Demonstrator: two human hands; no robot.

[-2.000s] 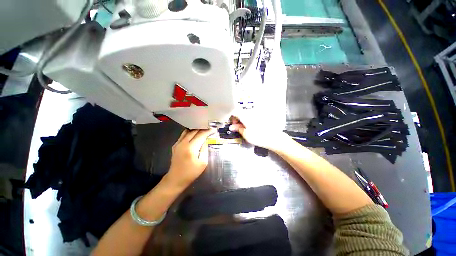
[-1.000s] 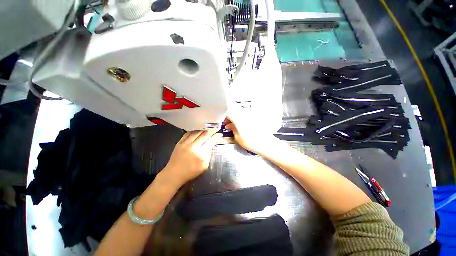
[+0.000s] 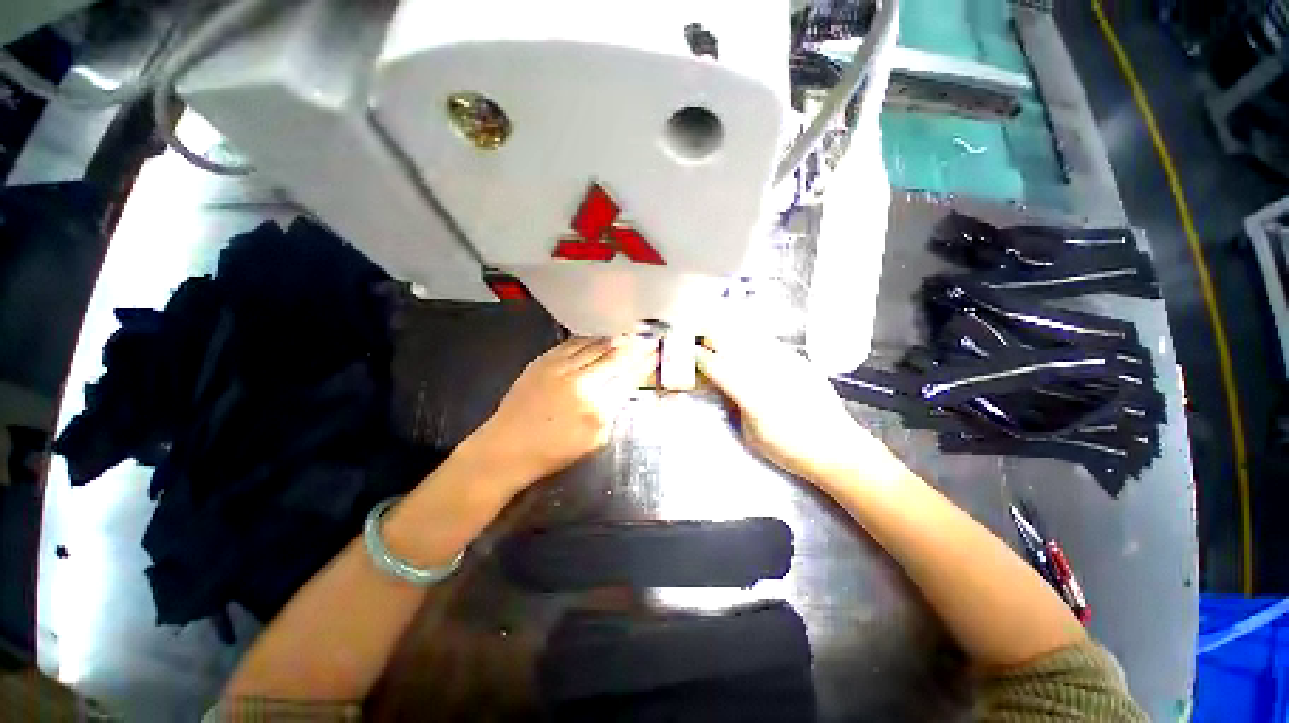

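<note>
The white sewing machine head [image 3: 594, 156] with a red three-diamond mark stands over the middle of the table. Both hands are at its lower end, beside a small pale metal clamp part [image 3: 679, 360]. My left hand [image 3: 566, 403] lies left of the clamp, fingers together and tips under the head. My right hand [image 3: 763, 400] lies right of it, fingertips close to the metal. Whether either hand grips a piece is hidden. A black strip [image 3: 869, 383] runs from near my right hand toward the pile of black strips with pale lines [image 3: 1046, 367].
Plain black strips [image 3: 650, 552] lie near me, with a wider stack [image 3: 679, 664] nearer. A black fabric heap [image 3: 269, 424] is at left. Red-handled snips [image 3: 1049, 562] lie at right. A blue crate [image 3: 1244, 657] is beside the table; a teal bed [image 3: 961, 148] is behind.
The camera view has shifted, so the machine head appears further right and larger. The black piece and yellow edge seen between the fingertips no longer show; a pale metal part shows there.
</note>
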